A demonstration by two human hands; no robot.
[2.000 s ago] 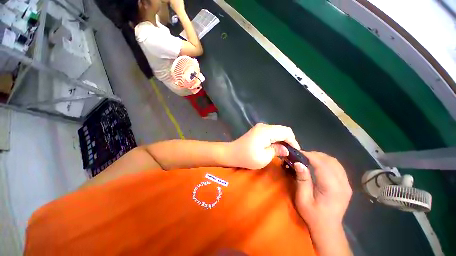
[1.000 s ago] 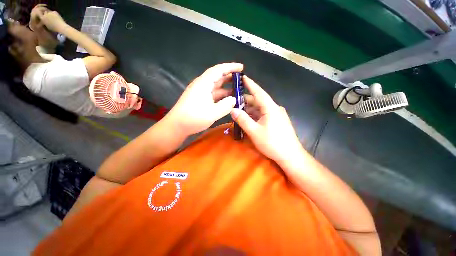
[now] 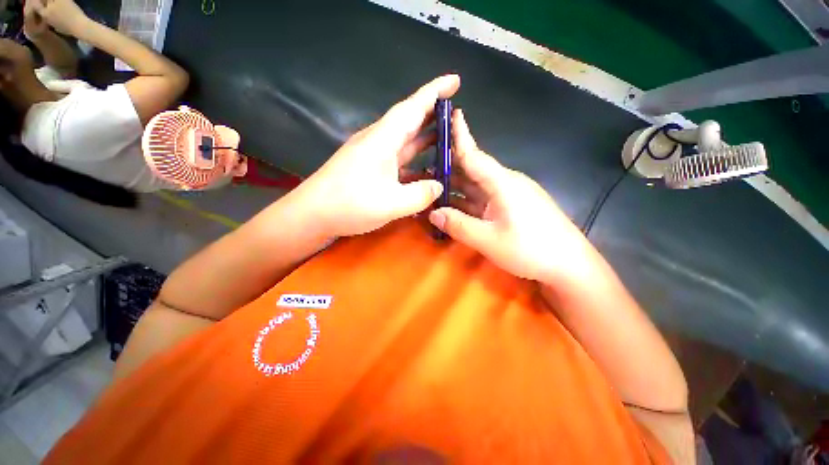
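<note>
A slim dark handset (image 3: 444, 145) is held edge-on in front of the orange shirt, its long side running up and down in the view. My left hand (image 3: 368, 182) holds it from the left, with the thumb near its lower half. My right hand (image 3: 509, 218) holds it from the right, with the thumb at its lower end. Its broad faces are turned away from view, so keys or board cannot be seen.
A dark green bench (image 3: 300, 73) lies beyond my hands, with a pale edge strip and a green conveyor behind it. A pink fan (image 3: 182, 150) stands left by a seated person in white. A white fan (image 3: 714, 163) with a cable is at the right. A black crate (image 3: 127, 304) is lower left.
The handset has gone from tilted low at the right to upright near the middle, and slightly higher since one second ago. The view has swung, so the seated person is further left.
</note>
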